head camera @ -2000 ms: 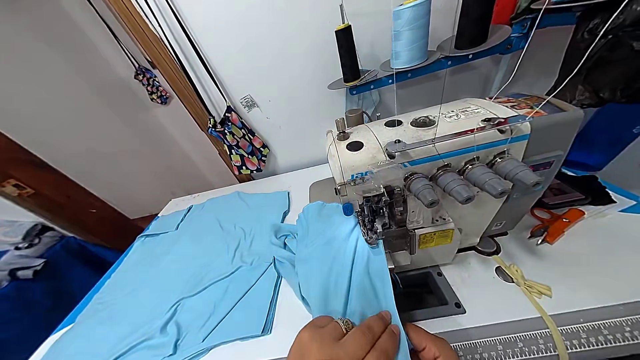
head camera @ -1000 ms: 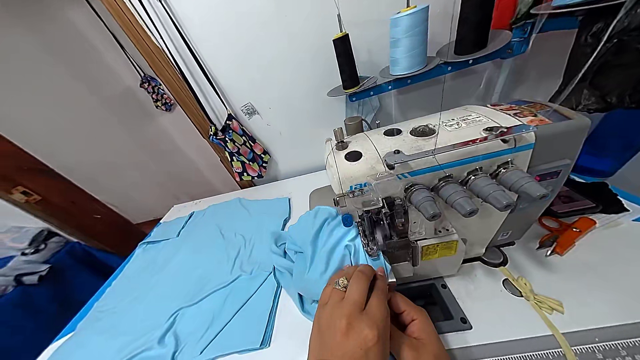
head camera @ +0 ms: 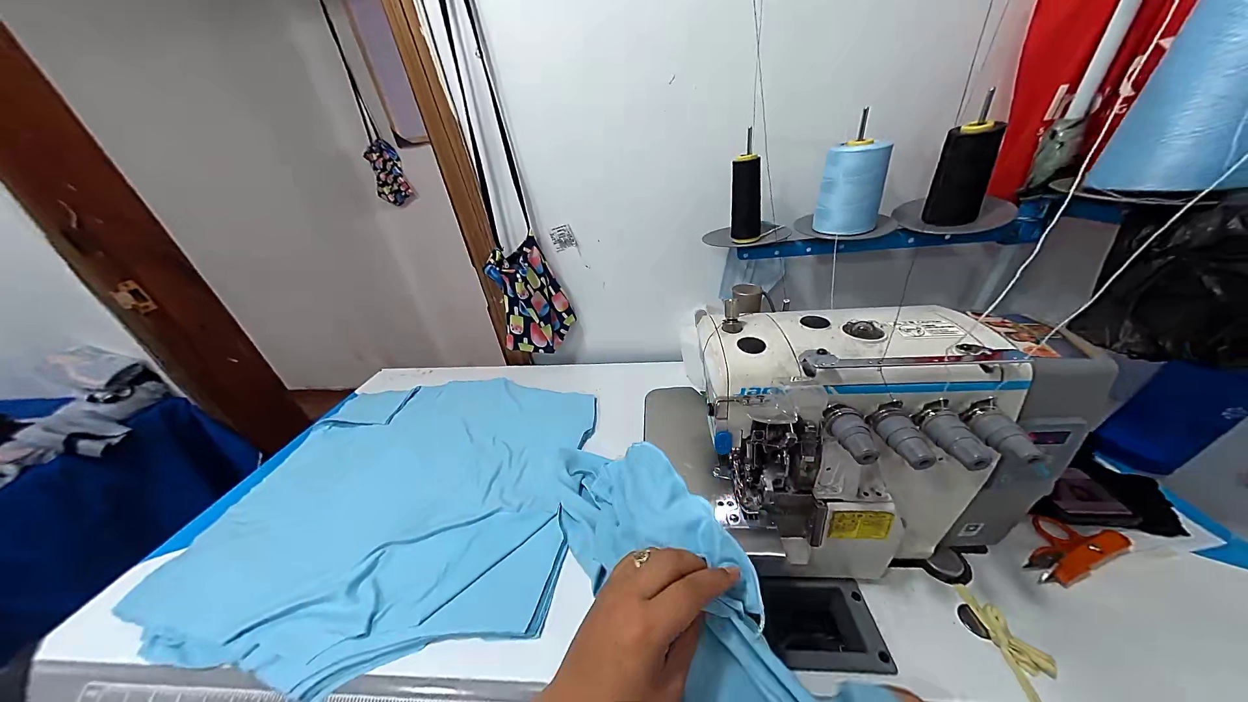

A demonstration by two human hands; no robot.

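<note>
A white and grey overlock sewing machine (head camera: 868,439) stands on the table. My left hand (head camera: 643,624), with a ring on one finger, grips a bunched piece of light blue fabric (head camera: 663,487) just left of and below the machine's needle area. The piece looks drawn away from the presser foot. Only a sliver of my right hand (head camera: 902,694) shows at the bottom edge, by the lower end of the same fabric; its grip is hidden. Flat light blue fabric pieces (head camera: 390,526) lie layered at the left, meeting the held piece.
Thread cones, black (head camera: 746,200) and light blue (head camera: 851,190), stand on a rack behind. Orange-handled scissors (head camera: 1053,546), an orange tool (head camera: 1087,558) and a yellow tied strip (head camera: 1009,639) lie at the right. A patterned pouch (head camera: 531,297) hangs on the wall.
The fabric and my left hand have moved left, away from the machine's needle area. My right hand has moved almost out of view at the bottom. The view has shifted.
</note>
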